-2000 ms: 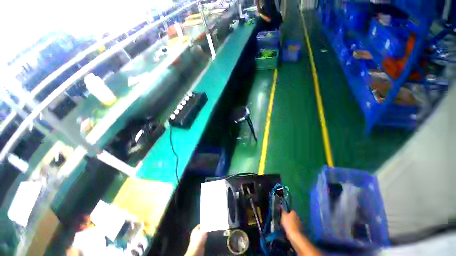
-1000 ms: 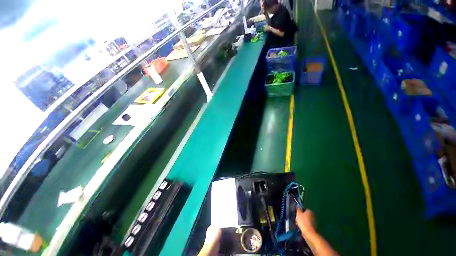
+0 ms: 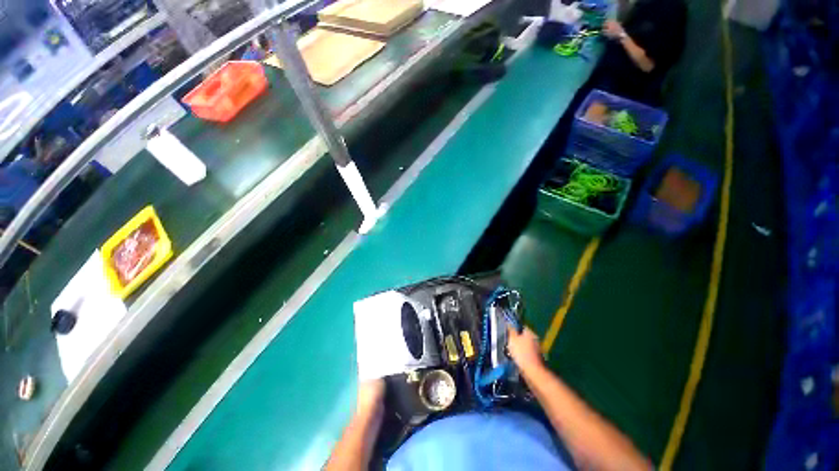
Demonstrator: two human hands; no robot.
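A black equipment tray is held close in front of me, over the edge of the green bench. My left hand grips its left side, beside a white box with a round dark opening. My right hand grips its right side. In the tray are a round tin, a blue coiled cord and a black stand with yellow pieces near it. The fingertips are partly hidden behind the load.
A long green-topped bench runs away ahead. A person is at its far end. Blue and green crates with bright green items stand on the floor at right. Left are a metal post, an orange basket and a yellow tray.
The view has moved forward along the bench, so the crates and person look nearer. The tray now overlaps the bench edge. The row of white-topped parts has left view. Both hands still hold the tray.
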